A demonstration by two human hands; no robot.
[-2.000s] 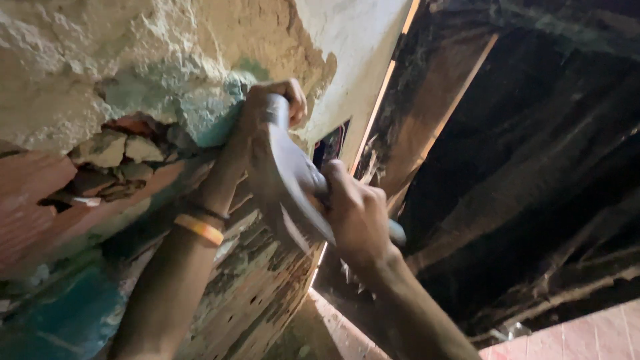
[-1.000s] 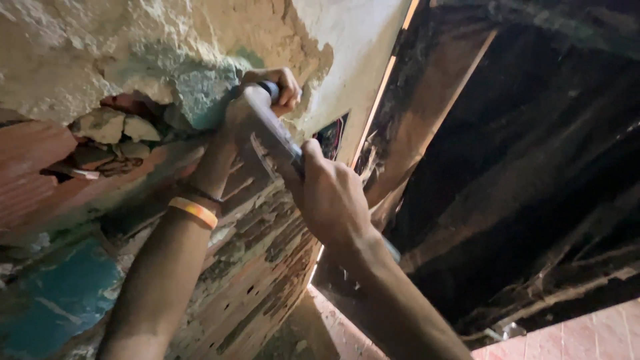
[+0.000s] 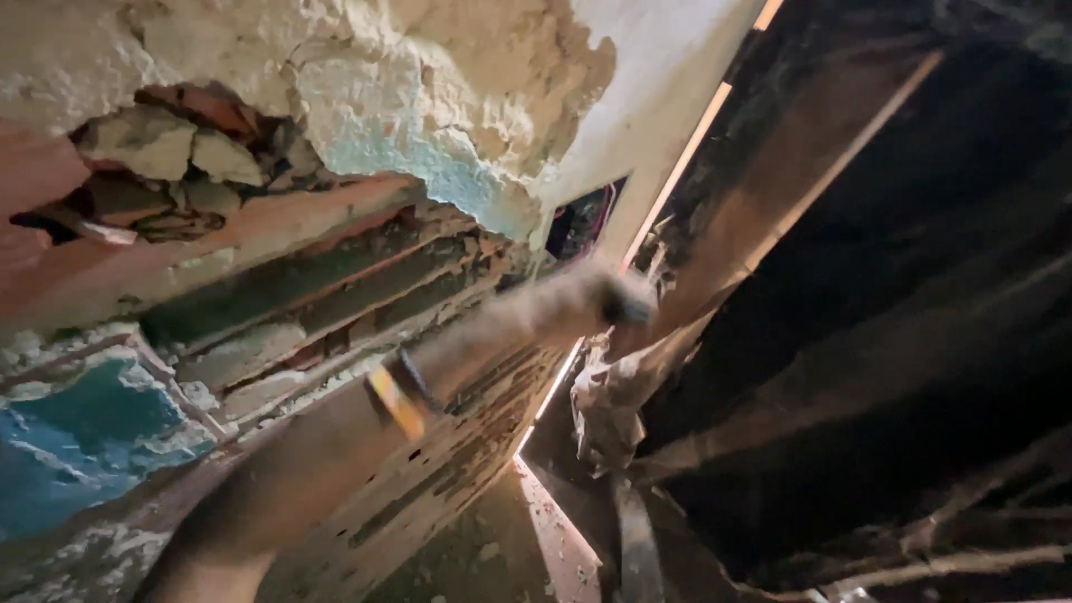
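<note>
My left hand (image 3: 586,293), blurred by motion, is at the centre, at the end of a forearm that rises from the lower left. An orange and yellow band (image 3: 397,402) and a dark band are on its wrist. The hand looks closed around a dark-ended tool (image 3: 630,303); the rest of that tool is hidden or blurred. Just above the hand is a rectangular wall opening (image 3: 584,219) with wires in it. Left of it, broken plaster (image 3: 469,180) edges a strip of exposed brickwork (image 3: 360,293). My right hand is out of view.
A cavity with loose rubble (image 3: 167,159) is in the wall at upper left, and a blue-green painted patch (image 3: 92,435) is below it. A thin bright gap (image 3: 682,167) runs along the wall's edge. Beyond it are a wooden beam (image 3: 779,193) and dark sheeting (image 3: 904,335).
My left hand has moved right and down from the broken plaster to below the wall opening. My right hand, which gripped a long grey tool in both earlier frames, has left the view.
</note>
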